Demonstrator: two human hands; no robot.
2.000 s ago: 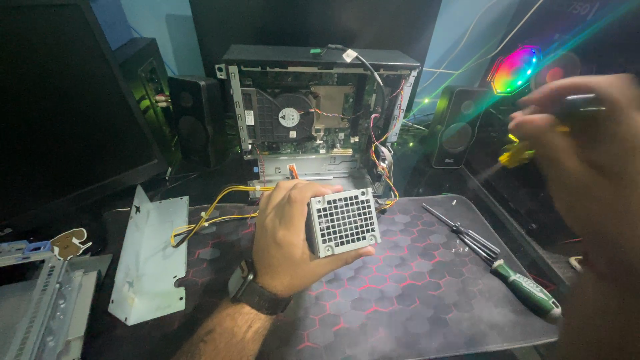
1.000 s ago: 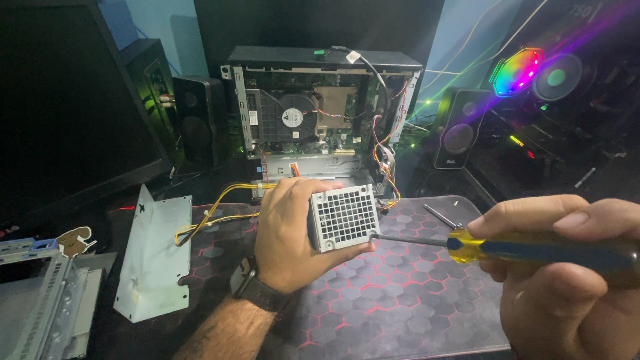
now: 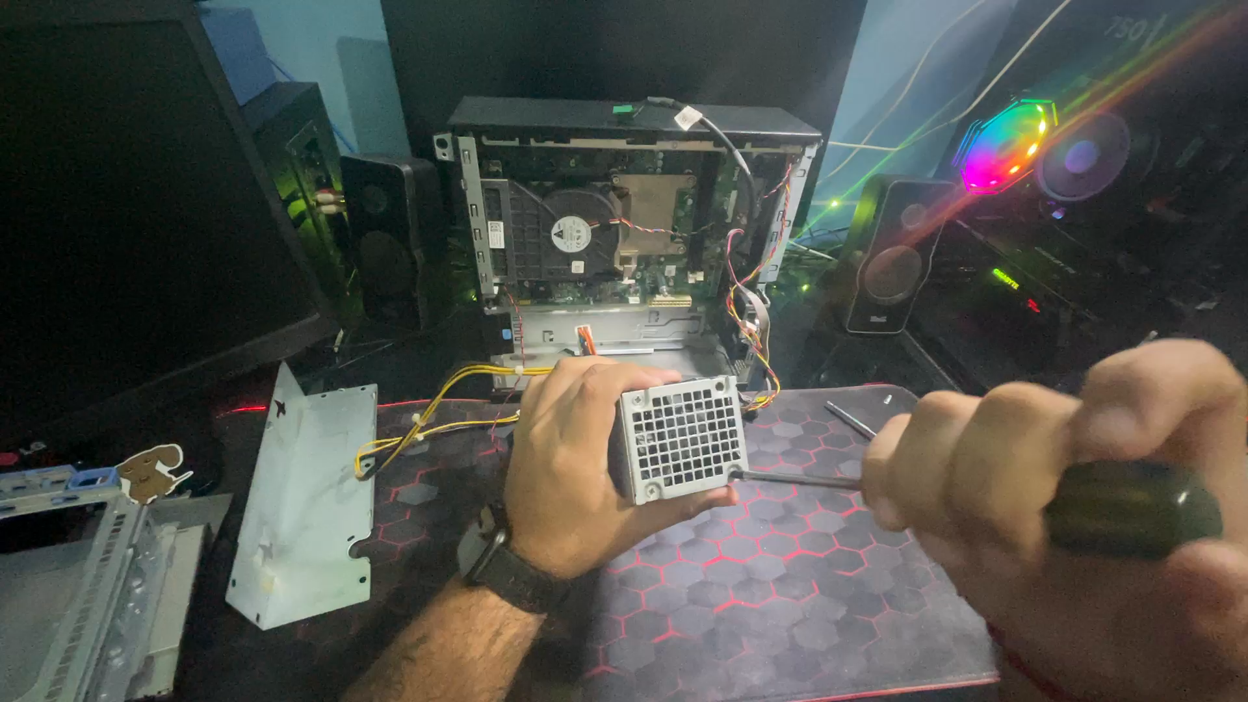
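Note:
My left hand (image 3: pixel 575 468), with a watch on its wrist, grips a small metal box with a square-grid vent (image 3: pixel 687 439), its grille facing me. This looks like a computer power supply. My right hand (image 3: pixel 1063 487), blurred and close to the camera, is closed around a screwdriver (image 3: pixel 804 480). The screwdriver's tip touches the lower right corner of the grille, at a screw. Other screws show at the grille's corners. Yellow cables (image 3: pixel 439 390) run left from behind my left hand. An opened desktop computer case (image 3: pixel 639 117) stands behind, showing its blower fan (image 3: pixel 570 234) and circuit board.
A bent sheet-metal panel (image 3: pixel 322 497) lies left of my left hand, beside a metal drive frame (image 3: pixel 88 585). Under my hands is a hexagon-patterned mat (image 3: pixel 780 585). Another tool's shaft (image 3: pixel 850 419) shows beyond my right hand. Speakers (image 3: pixel 882 263) flank the case; a monitor (image 3: pixel 127 195) stands left.
My right hand came in from the upper right with the screwdriver, and its tip met the grille's corner. Since then the hand has shifted its grip around the handle. My left hand keeps holding the box.

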